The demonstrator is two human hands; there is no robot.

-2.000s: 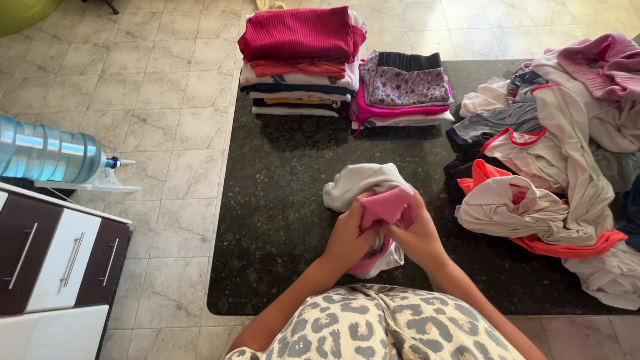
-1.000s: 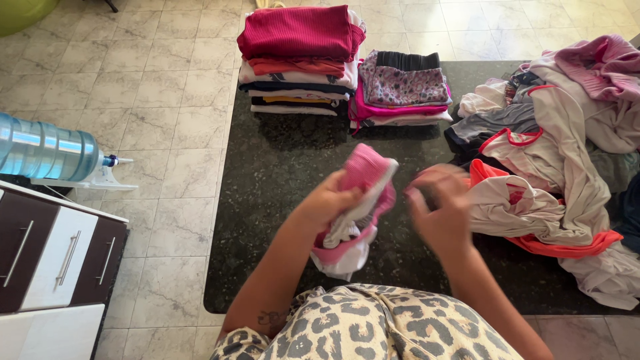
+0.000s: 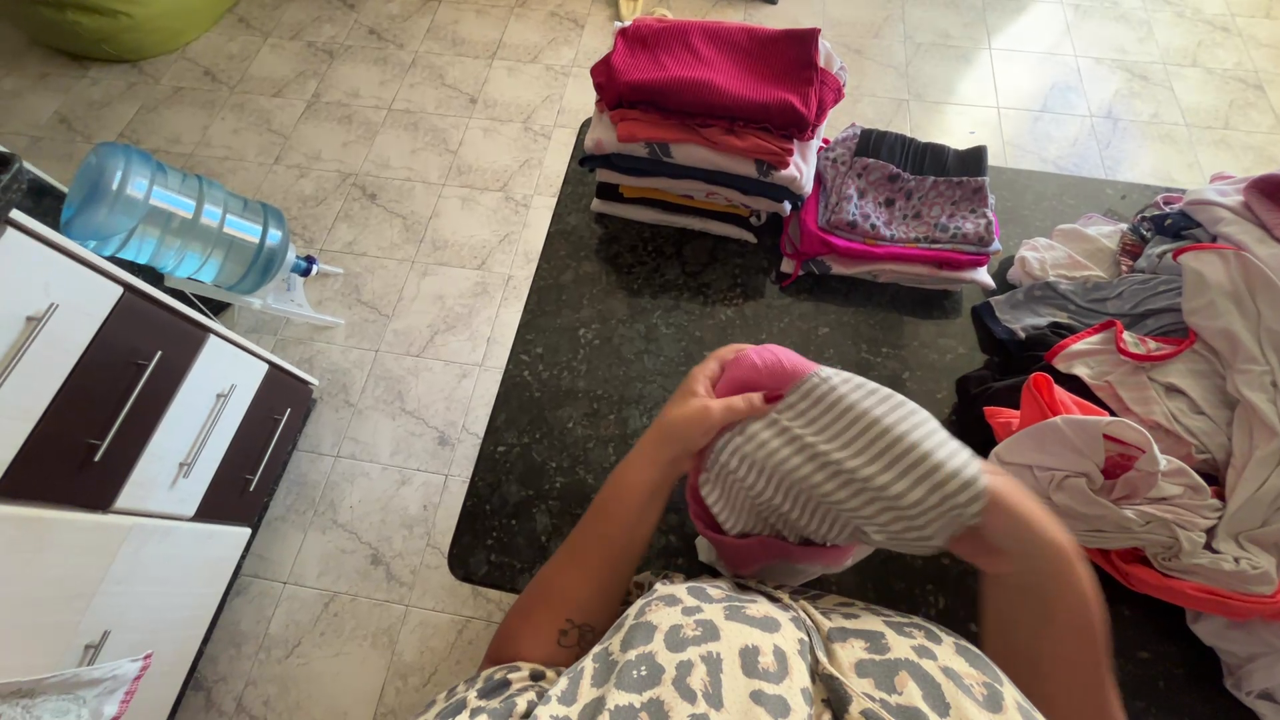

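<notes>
Over the near part of the dark granite countertop, my left hand grips the pink end of a grey-and-white striped garment. My right hand is inside the striped fabric, which covers it to the wrist, so its fingers are hidden. Pink and white cloth of the same bundle hangs below. Beyond my hands stands a tall stack of folded clothes with a ribbed crimson piece on top. Beside it is a lower stack with patterned grey-pink cloth on top.
A heap of loose clothes lies at the right of the countertop. On the left, a blue water jug rests on a stand above a cabinet with white and dark brown fronts. A green rounded object is at the far left.
My right hand, bare and apart from the bundle a second ago, is now inside the garment. The striped fabric now spreads out over it to the right. My left hand still holds the pink part.
</notes>
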